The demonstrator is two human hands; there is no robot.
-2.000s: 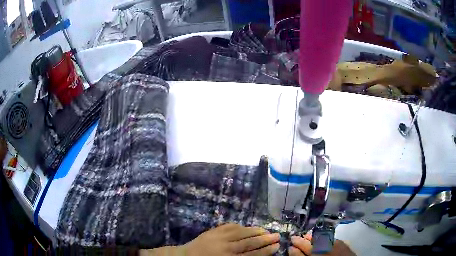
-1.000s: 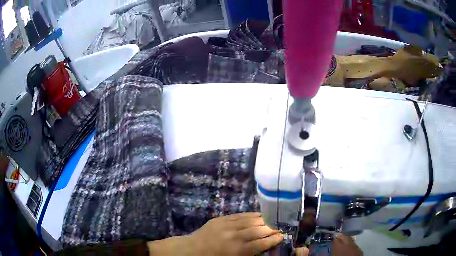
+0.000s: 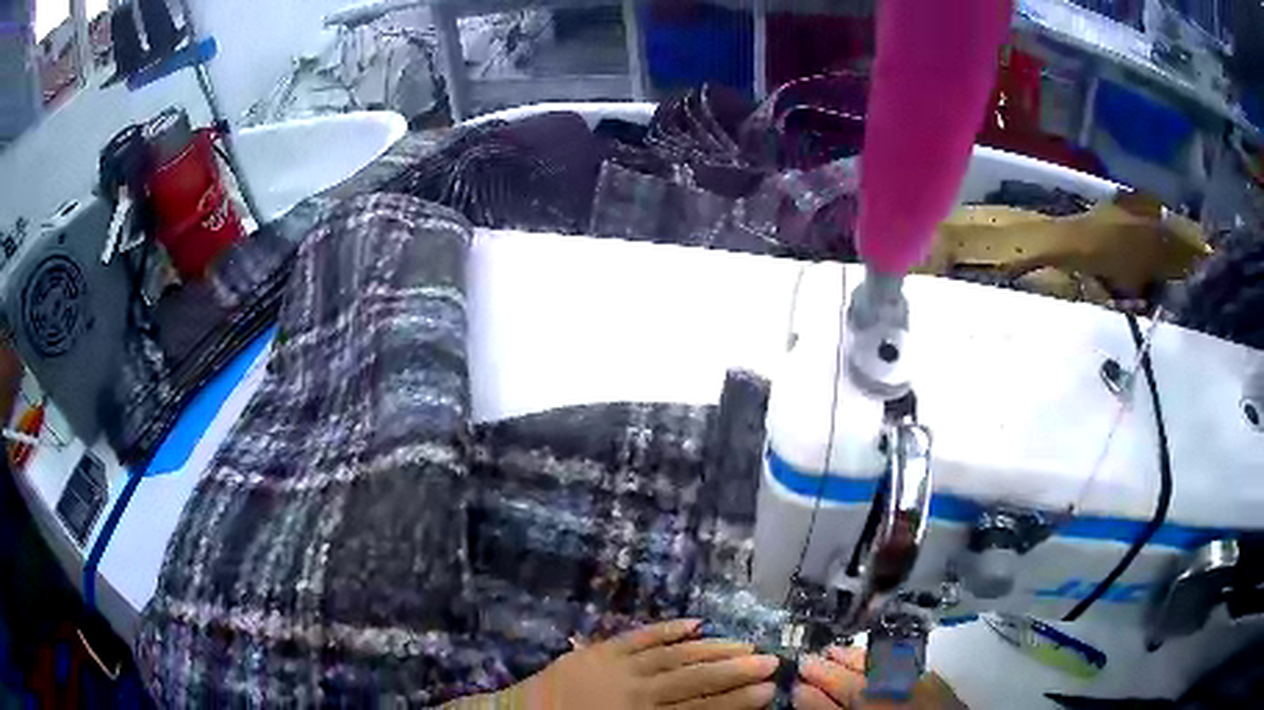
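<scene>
Dark plaid cloth point(image 3: 333, 486) lies folded on the machine table and runs under the needle area point(image 3: 804, 624) of the white sewing machine point(image 3: 998, 388). My left hand point(image 3: 665, 671) lies flat on the cloth left of the needle, palm down, with its fingertips close to the presser foot. My right hand point(image 3: 839, 680) is at the right of the foot, partly hidden behind the machine's metal parts and cut by the bottom edge. Its visible fingertips are near the cloth's edge; I cannot tell whether they pinch it.
Snips point(image 3: 1047, 641) lie right of the needle. A pink object point(image 3: 929, 139) stands above the machine head. Stacked dark cut pieces point(image 3: 513, 167) and tan paper point(image 3: 1067, 243) lie behind the machine. A red container point(image 3: 191, 215) is at the far left.
More plaid cloth shows beyond my left hand, and a narrow dark strip now stands out beside the machine head. My hands remain at the needle. The camera view has shifted slightly.
</scene>
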